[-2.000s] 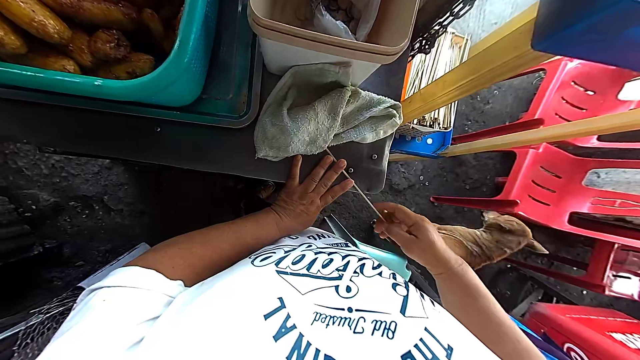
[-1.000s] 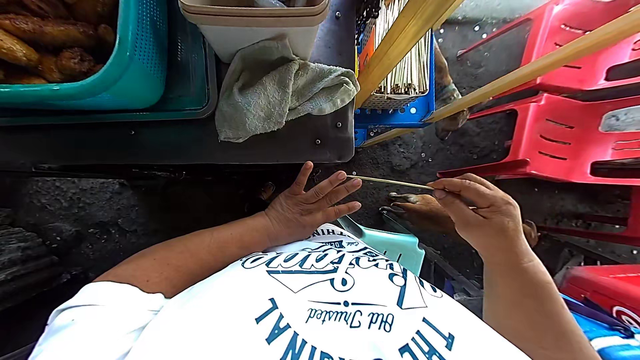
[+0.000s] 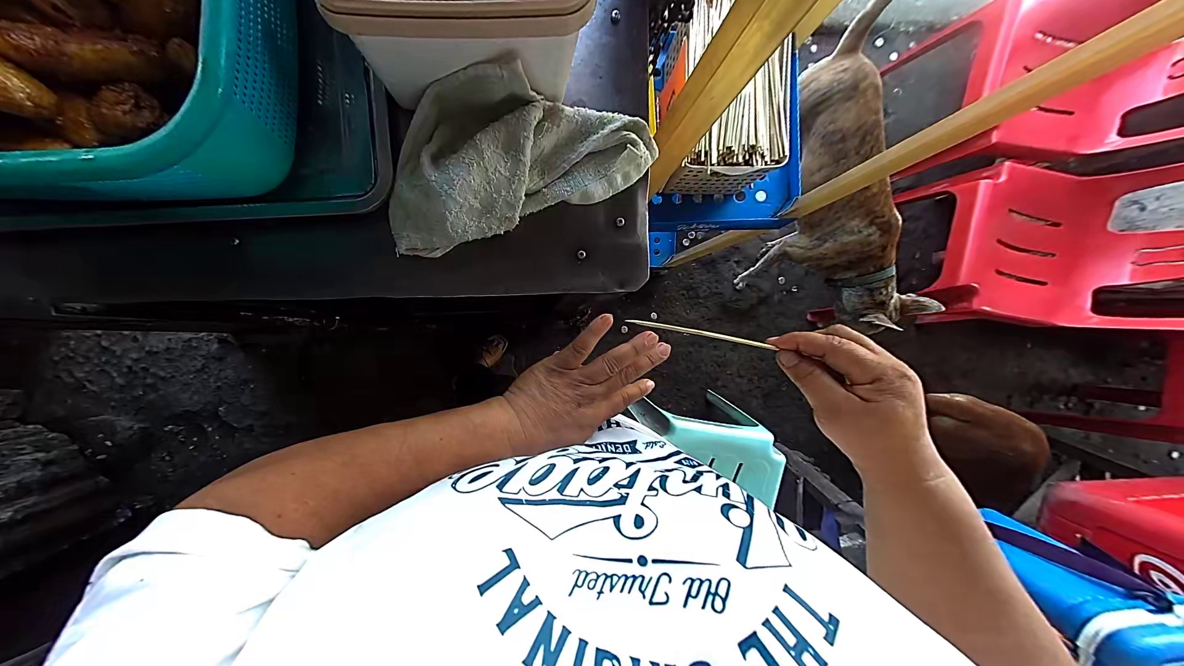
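Observation:
My right hand pinches one end of a thin bamboo skewer, whose pointed tip faces left above my left fingertips. My left hand is held out with its fingers apart and nothing in it. A grey-green cloth hangs by the corner of the dark table, against a white plastic tub. Many more skewers stand bundled in a blue rack beside that corner.
Browned food pieces fill a teal plastic basket on a tray. Wooden poles slant across the right, over a dog on the ground. Red plastic chairs are farther right, and a pale green stool is by my shirt.
The skewer has swung from a steep slant to nearly level, still in my right hand, which has moved away from my left hand. The dog has shifted its position.

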